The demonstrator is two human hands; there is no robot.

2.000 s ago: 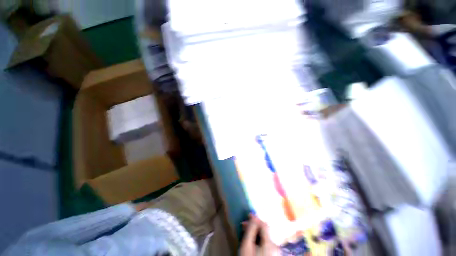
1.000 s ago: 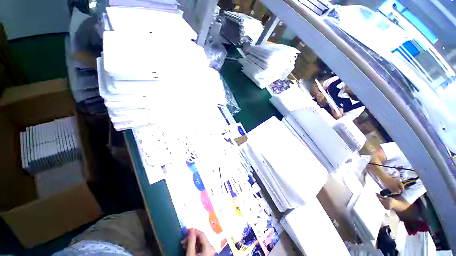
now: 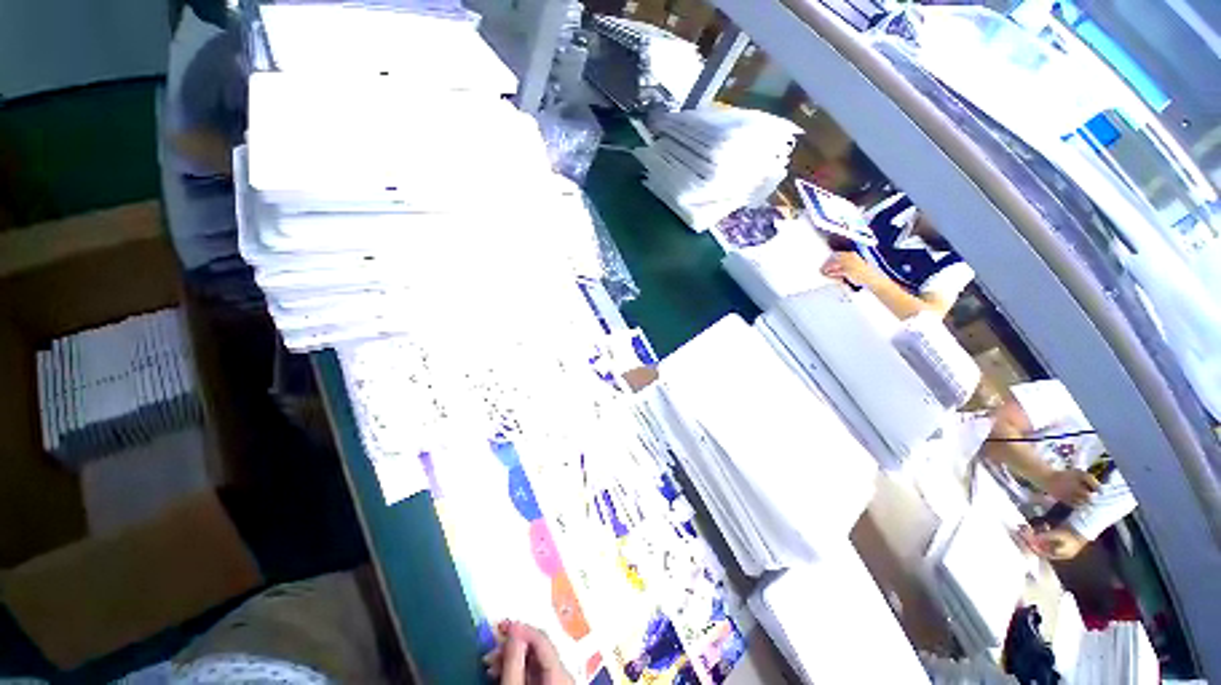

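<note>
A printed colour sheet [image 3: 552,549] lies on the bench at the lower middle, with many small parts [image 3: 629,482] scattered over it. One bare hand [image 3: 526,656] shows at the bottom edge, at the sheet's near corner. It is cut off by the frame, with its fingers bent; whether it holds anything cannot be told. From its place it looks like my left hand. My right hand is not in view. A tall stack of white panels [image 3: 388,174] stands beyond the sheet, overexposed.
An open carton [image 3: 127,582] with rows of thin white pieces stands at left. More white panel stacks [image 3: 770,442] lie to the right. A metal beam [image 3: 991,201] crosses the upper right. Two people work beyond it. A person's grey sleeve [image 3: 208,161] shows at upper left.
The view has shifted slightly. The hand stays at the sheet's near corner. At upper right, a person's arm now reaches over the white stack, and a framed panel is tilted up there.
</note>
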